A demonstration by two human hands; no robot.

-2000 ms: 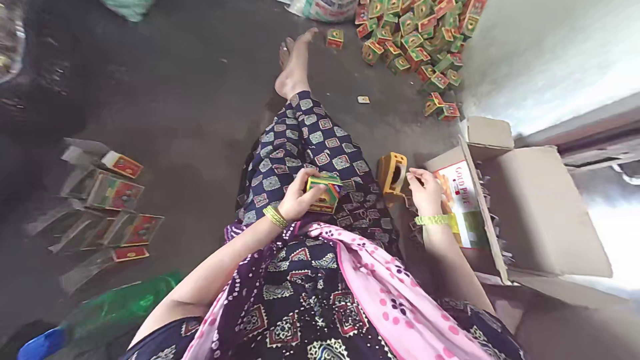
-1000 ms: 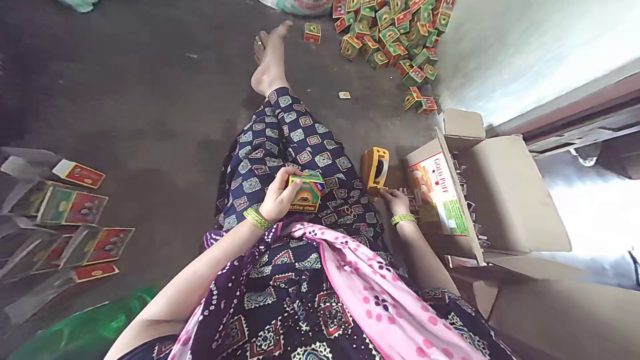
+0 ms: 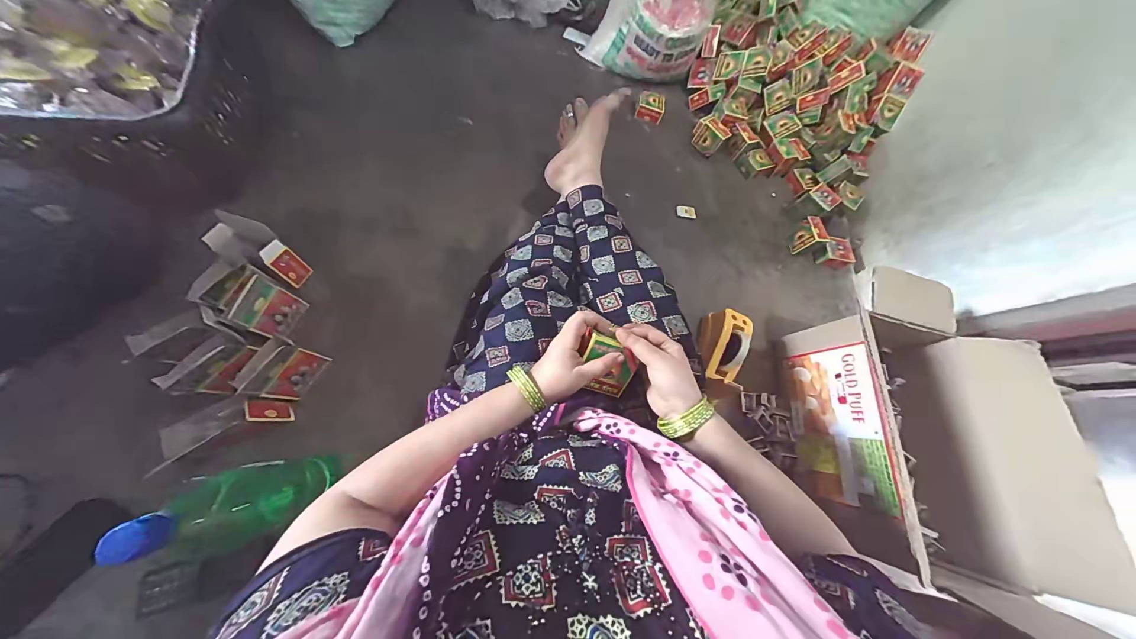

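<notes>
My left hand (image 3: 577, 359) holds a small green, yellow and red printed carton (image 3: 609, 366) above my lap. The fingertips of my right hand (image 3: 658, 366) touch the carton's upper right edge; whether they pinch anything there cannot be told. A yellow tape dispenser (image 3: 727, 346) stands on the floor just to the right of my right hand. Beyond it, an open cardboard box (image 3: 843, 417) holds many small items, mostly hidden behind its wall.
Many similar small cartons (image 3: 799, 98) lie heaped at the upper right by the wall. Larger printed cartons with open flaps (image 3: 271, 306) lie at the left, above a green plastic bottle with a blue cap (image 3: 253, 501). A printed sack (image 3: 652, 40) stands beyond my foot.
My right hand has moved left from beside the yellow dispenser to the carton. My left hand keeps hold of the carton.
</notes>
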